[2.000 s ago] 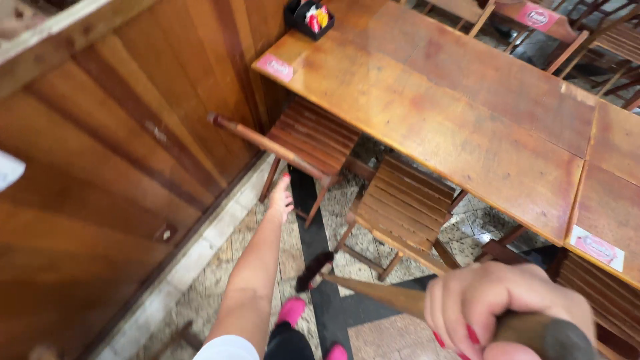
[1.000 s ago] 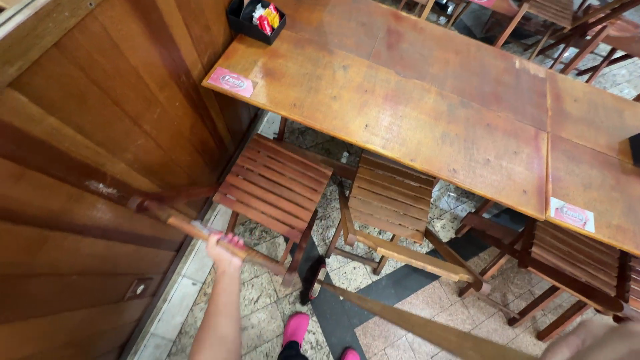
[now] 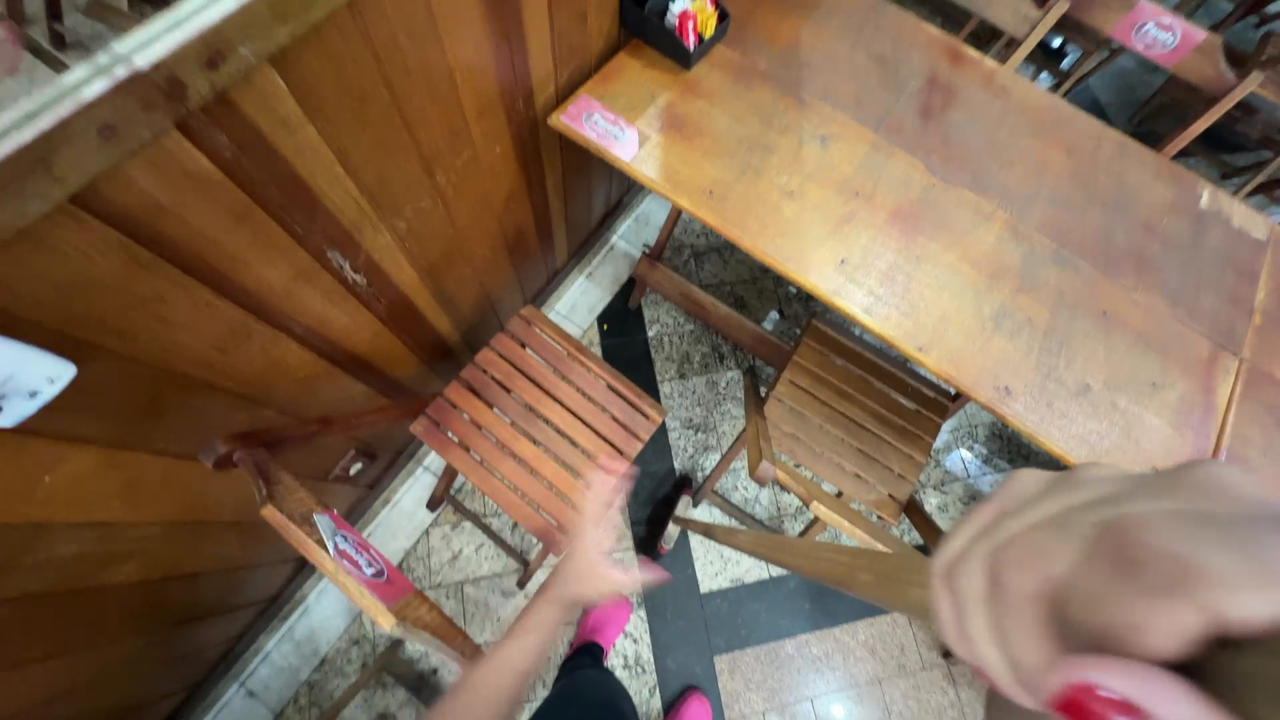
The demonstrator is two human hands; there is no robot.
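Note:
My right hand [image 3: 1110,580], large and near the camera at the lower right, grips the wooden handle of a broom [image 3: 820,560]. The broom's dark bristle head [image 3: 663,520] is down on the floor. My left hand [image 3: 595,540] is blurred, its fingers apart and nothing seen in them, over the front edge of a slatted wooden folding chair [image 3: 540,420]. That chair stands away from the table, by the wall, its backrest [image 3: 350,560] at the lower left with a pink label. A second slatted chair [image 3: 860,410] stands partly under the table.
A long wooden table [image 3: 900,200] runs across the upper right, with a black box [image 3: 690,45] of packets near its left end. The wood-panelled wall [image 3: 400,180] is at the left. Litter [image 3: 970,465] lies on the floor under the table. My pink shoes [image 3: 605,625] are at the bottom.
The chair by the wall has come away from the table. My left hand, on its backrest one second ago, has let go and is now over the front of the seat.

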